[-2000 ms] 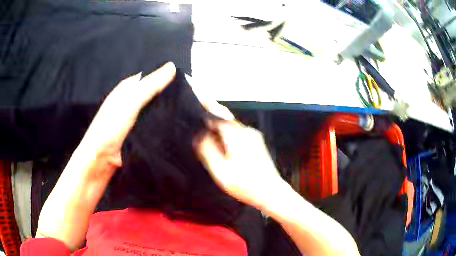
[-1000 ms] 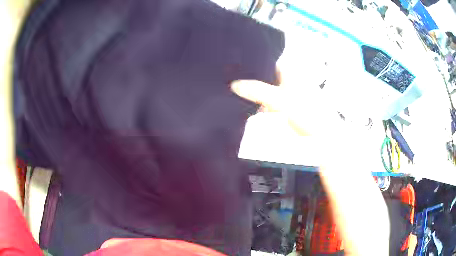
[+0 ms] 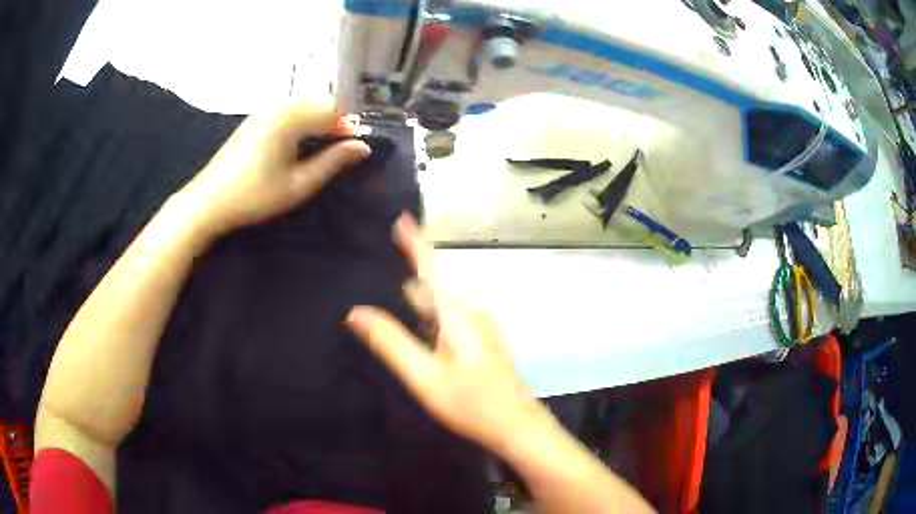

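Note:
The black garment panel (image 3: 291, 301) covers the left of the table and hangs over the front edge into my lap. Its right edge lies under the needle area of the white sewing machine (image 3: 623, 85). My left hand (image 3: 276, 166) grips the cloth close to the presser foot (image 3: 387, 118), thumb on top, fingertips beside the metal parts. My right hand (image 3: 442, 356) is over the cloth's right edge, nearer to me, with thumb and fingers apart. It is slightly blurred, and it holds nothing that I can see.
Thin black strips (image 3: 573, 176) and a blue and yellow-green tool (image 3: 658, 231) lie on the machine bed. Green and yellow scissors (image 3: 793, 301) lie near the table's right end beside a dark tool (image 3: 812, 259). A red-orange basket (image 3: 693, 437) with dark cloth stands below.
The cloth has moved from my lap and the air to under the machine head. My left hand has come to the presser foot. My right hand has moved back from the machine bed toward me.

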